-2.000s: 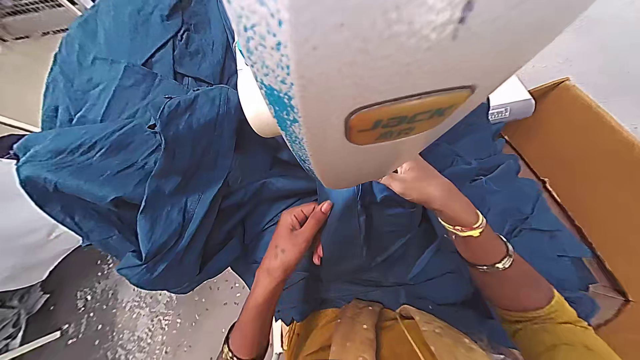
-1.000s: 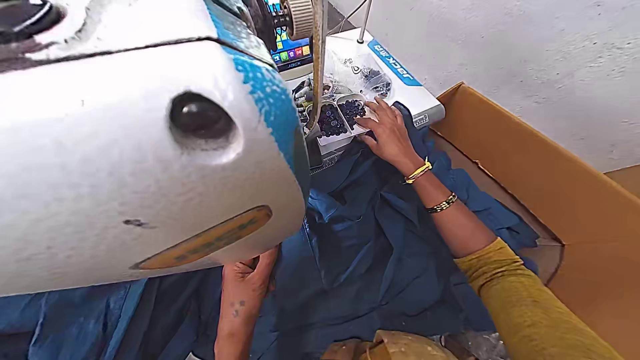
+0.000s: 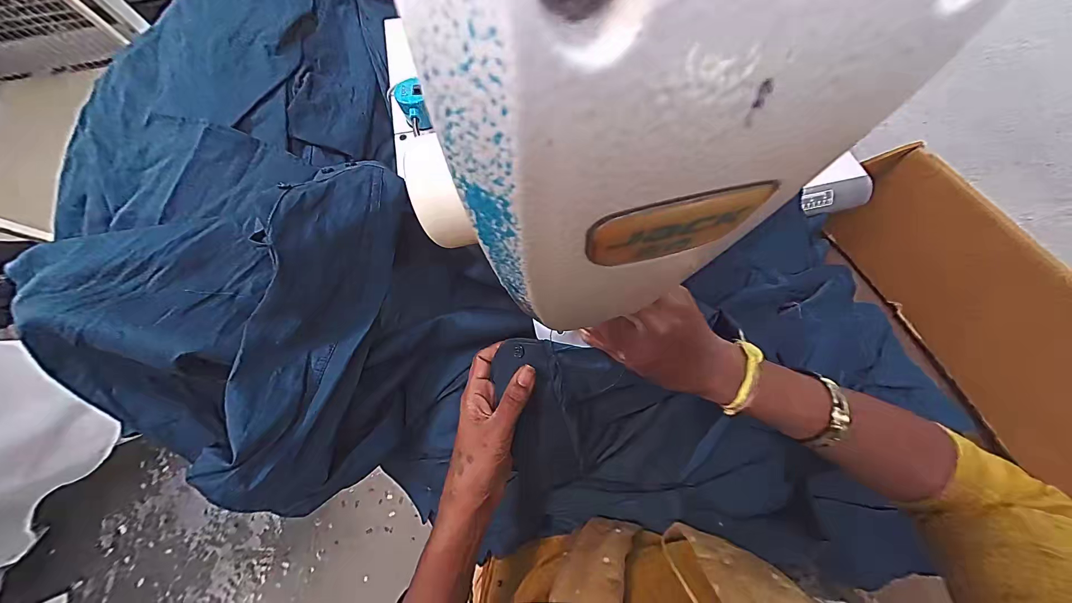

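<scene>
A white Jack sewing machine head with blue speckles fills the upper middle of the view. Below its tip, my left hand pinches the edge of the dark blue garment between thumb and fingers, beside a small dark button on the cloth. My right hand is under the machine head, its fingertips by a small white plate; the head partly hides them, and whether they hold anything cannot be told. The garment spreads to both sides and over my lap.
A cardboard box stands at the right, beside the end of a white case. White cloth hangs at the lower left. The grey floor below is strewn with small pale bits.
My right hand has moved from the button tray at the back right to under the machine head. A button now shows on the cloth by my left hand. The view has swung left.
</scene>
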